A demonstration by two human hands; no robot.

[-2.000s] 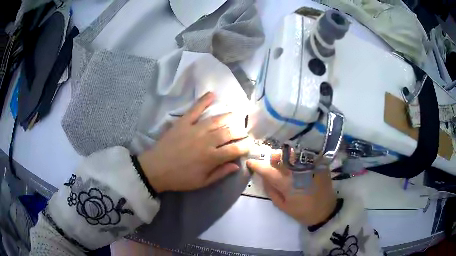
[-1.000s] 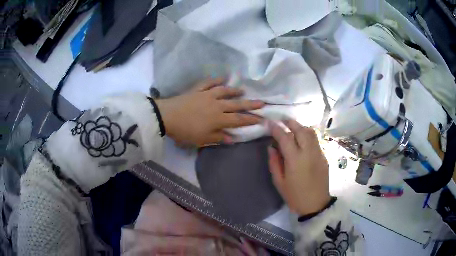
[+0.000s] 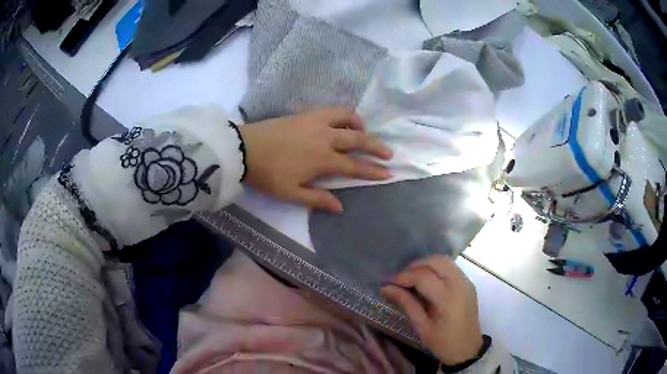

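Note:
The light-grey garment panel (image 3: pixel 431 109) lies left of the machine head, its smooth whitish side up and a ribbed part (image 3: pixel 314 66) at the back left. A smooth dark grey pocket piece (image 3: pixel 395 219) lies spread along its near edge, its right end close to the lit presser foot. My left hand (image 3: pixel 314 155) lies flat on the panel near the pocket piece's upper left, fingers apart. My right hand (image 3: pixel 431 299) is at the pocket piece's near edge, fingers curled. Whether they pinch the fabric is unclear.
The white sewing machine head (image 3: pixel 567 150) stands at the right. Red-and-dark thread snips (image 3: pixel 570 268) lie on the machine bed. Stacked dark cut pieces (image 3: pixel 183 29) lie at the back left. Pale fabric lies behind the machine. A scale-marked table edge (image 3: pixel 292 270) runs in front.
The view has shifted. My right hand has moved from the seam near the needle down to the pocket piece's near edge. The dark pocket piece now shows more widely and reaches nearer the presser foot.

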